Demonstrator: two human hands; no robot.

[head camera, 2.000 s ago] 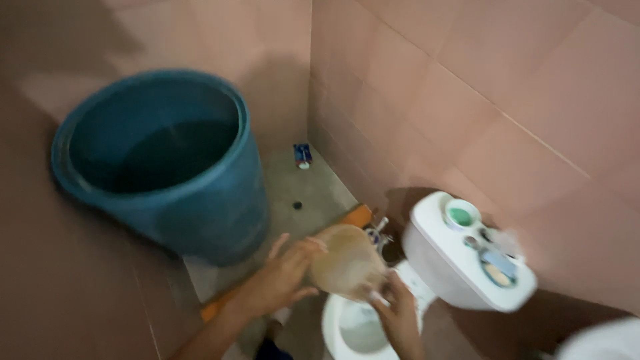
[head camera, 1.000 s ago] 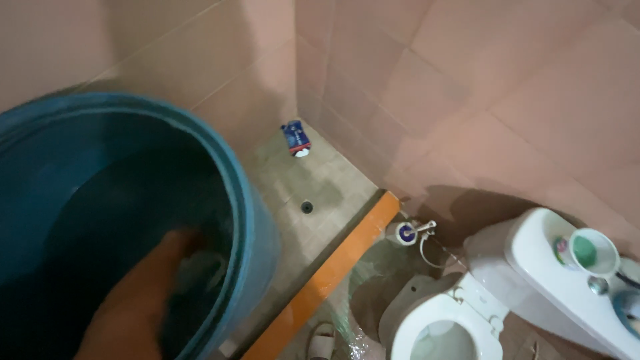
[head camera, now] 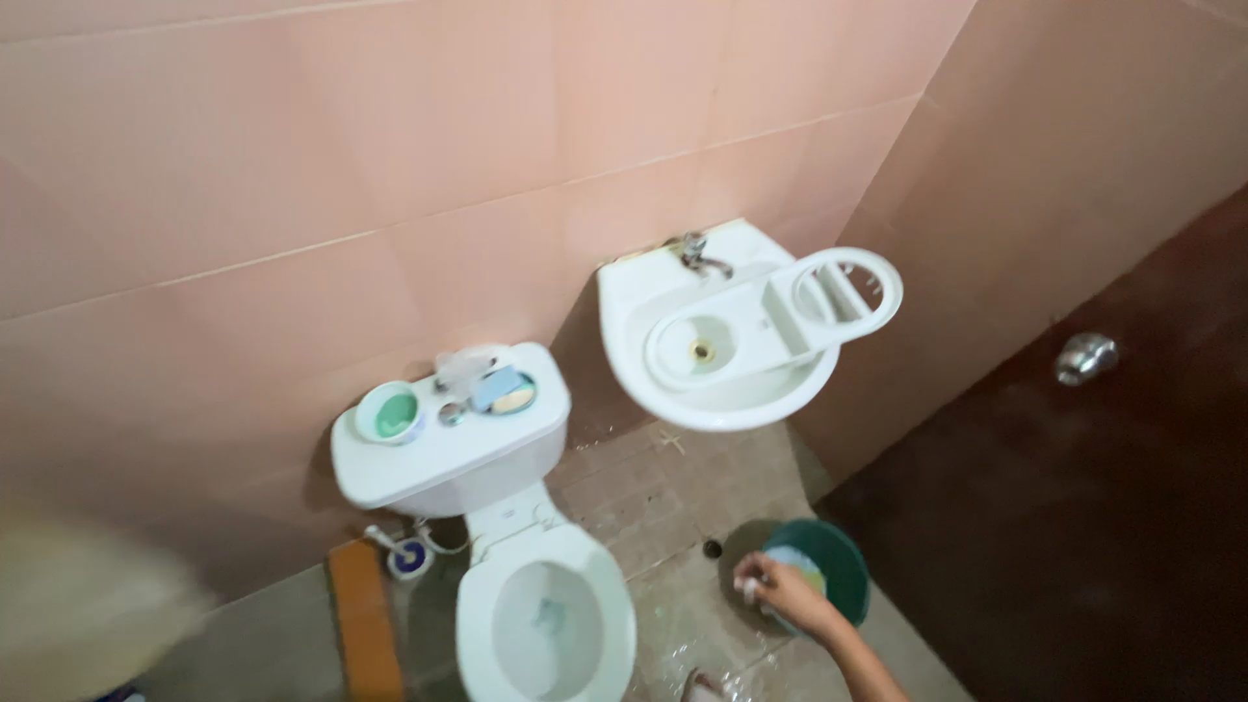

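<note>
My right hand (head camera: 785,590) is over the left rim of a dark green bucket (head camera: 846,565), fingers curled. Something whitish shows at the fingertips; whether it is held cannot be told. Inside the bucket, partly behind the hand, lies something pale blue and yellow. A blurred beige shape, perhaps a bowl (head camera: 83,609), fills the lower left corner; no hand shows on it. My left hand is out of view. The white toilet (head camera: 546,624) has its bowl uncovered, left of my right hand.
On the cistern (head camera: 468,453) stand a tub with green contents (head camera: 395,414) and a soap dish (head camera: 512,395). A white plastic rack (head camera: 770,322) lies across the washbasin (head camera: 721,414). An orange ledge (head camera: 363,624), a toilet brush in its holder (head camera: 408,558) and a brown door (head camera: 1072,526) are around.
The view has swung right, from the blue barrel to the washbasin and green bucket. Two seconds ago both hands were at a beige bowl; one second ago a hand was inside the barrel.
</note>
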